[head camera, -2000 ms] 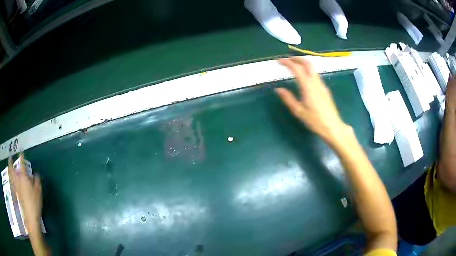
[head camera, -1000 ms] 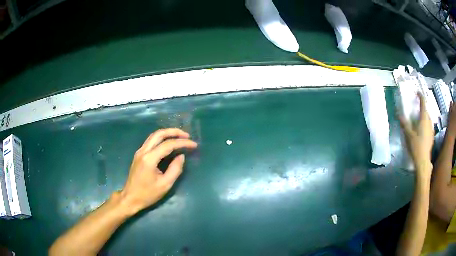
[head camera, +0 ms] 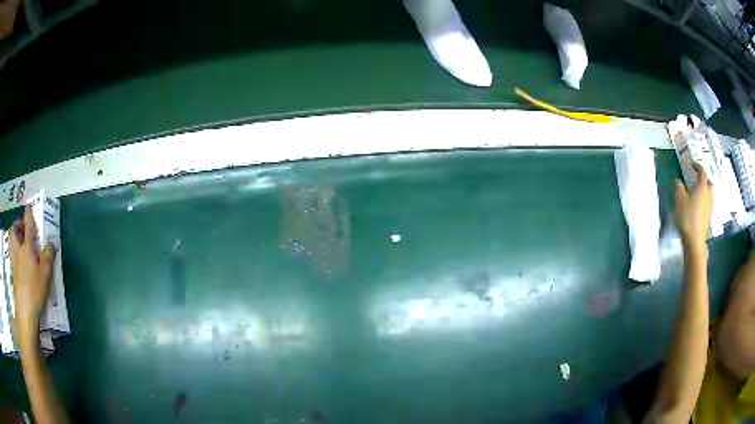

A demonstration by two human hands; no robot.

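Observation:
My left hand [head camera: 31, 263] is at the far left, with its fingers over a white printed carton [head camera: 53, 290] that stands beside other cartons. The hand covers part of them. My right hand [head camera: 695, 207] is at the far right, with its fingertips against the left side of the printed cartons [head camera: 714, 170]. Whether it grips one cannot be told. A white wrapped product [head camera: 638, 215] lies lengthwise on the green bench [head camera: 372, 290], just left of my right hand.
A long white rail [head camera: 331, 134] crosses behind the bench. Beyond it lie white wrapped products [head camera: 454, 48] on a dark green surface. A yellow strip [head camera: 571, 113] lies by the rail. Another person's arm [head camera: 737, 319] and yellow top are at the lower right edge.
My left hand has moved from mid-bench back to the cartons at the far left. My right hand stays by the right cartons. The white piece beside the wrapped product two seconds ago is gone.

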